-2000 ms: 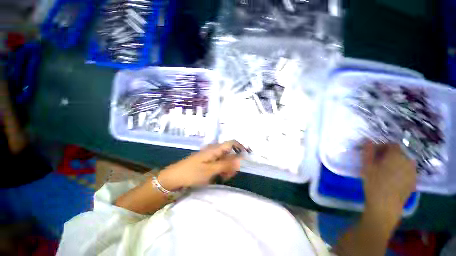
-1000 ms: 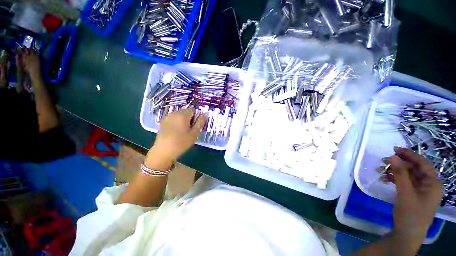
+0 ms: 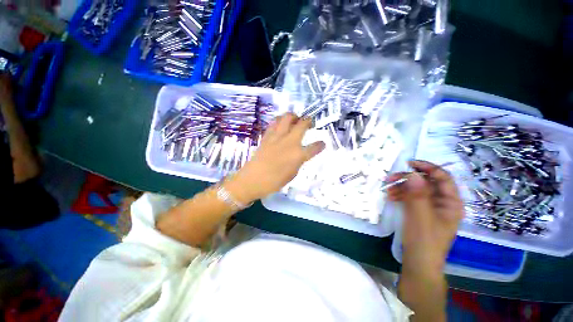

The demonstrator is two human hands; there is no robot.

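My left hand (image 3: 281, 154) is over the left part of the centre tray (image 3: 319, 210), fingertips near the silver tubes (image 3: 352, 129); its fingers are partly spread and I cannot tell if it holds anything. White plastic sleeves (image 3: 364, 198) are heaped in the near half of that tray. My right hand (image 3: 430, 198) is between the centre tray and the right tray (image 3: 433, 148), with a thin silver stem (image 3: 398, 182) between thumb and fingers. Loose collared stems (image 3: 512, 176) lie in the right tray. Assembled pieces (image 3: 220, 129) lie in the left tray (image 3: 152, 148).
A clear bag of silver tubes (image 3: 377, 28) lies behind the centre tray. A blue parts bin (image 3: 204, 60) and a black phone (image 3: 256, 50) are behind the left tray. Blue and white stacked trays (image 3: 484, 256) are under the right tray. A person's arm (image 3: 22, 148) is at far left.
My left hand has moved from the left tray rightward to the centre tray. My right hand has left the right tray and moved leftward with a stem. The camera view has shifted.
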